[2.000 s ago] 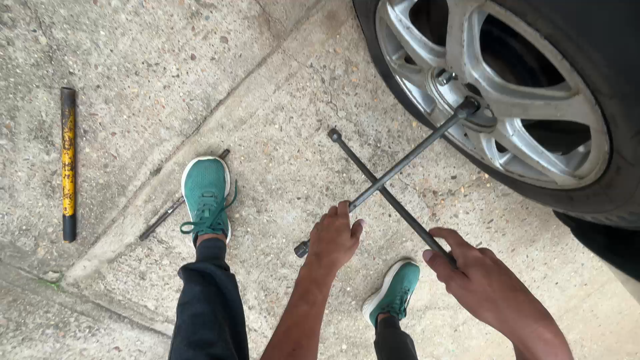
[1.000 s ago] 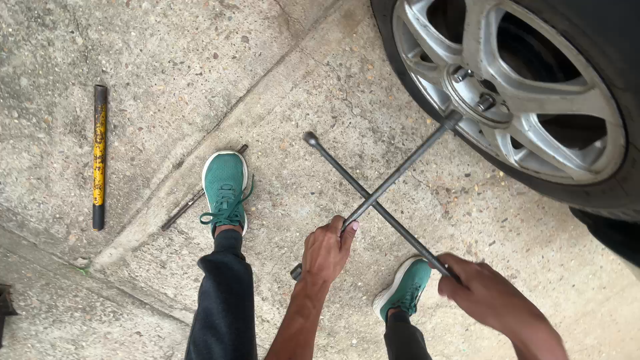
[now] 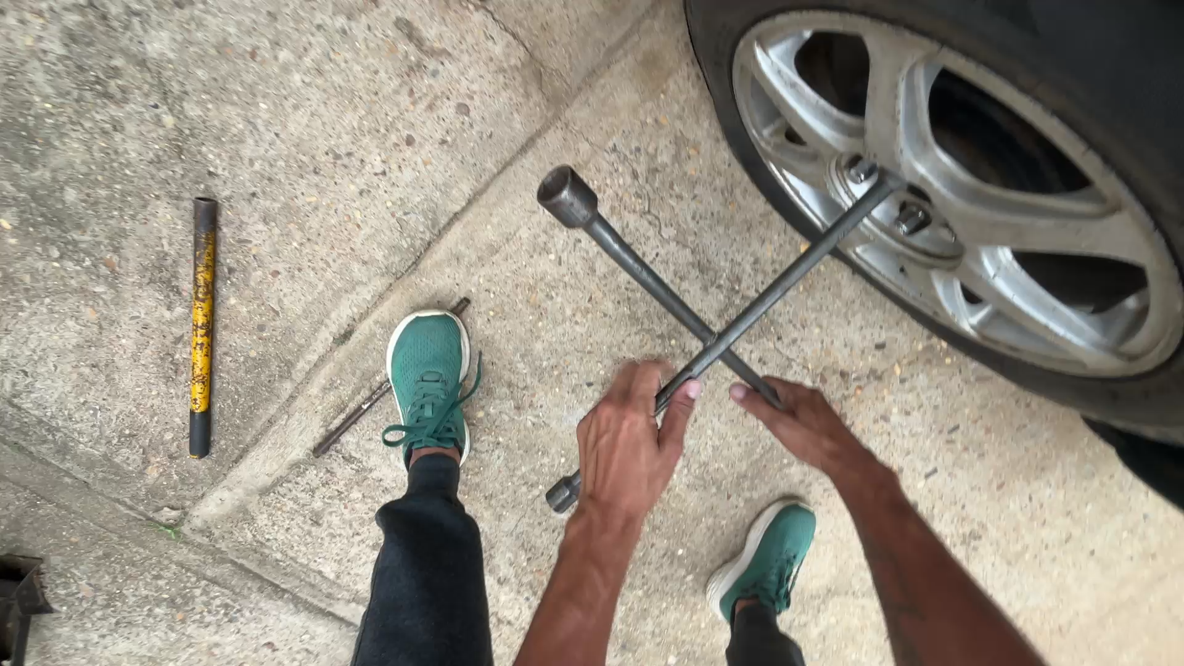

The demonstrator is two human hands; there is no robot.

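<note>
A four-way lug wrench [image 3: 647, 277] of dark steel spans the middle of the view. My left hand [image 3: 634, 435] is closed around its lower-left arm, near the crossing. With fingers and thumb my right hand [image 3: 786, 416] grips the end of the lower-right arm, hiding its socket. The upper-right arm reaches the hub of a silver alloy wheel [image 3: 999, 250]; whether its tip sits on a lug nut cannot be told. Lug nuts [image 3: 913, 218] show beside that tip. A large open socket ends the upper-left arm, and a smaller one the lower-left.
A black and yellow metal tube [image 3: 203, 333] lies on the concrete at the left. My left green shoe [image 3: 428, 370] covers the middle of a thin metal bar [image 3: 351, 419]. My other shoe [image 3: 768, 555] stands below the wrench. A dark metal object [image 3: 20, 601] is at the lower left edge.
The wrench has turned, and its tip has moved to another part of the hub. My right hand still holds the lower-right arm, now closer to my left hand.
</note>
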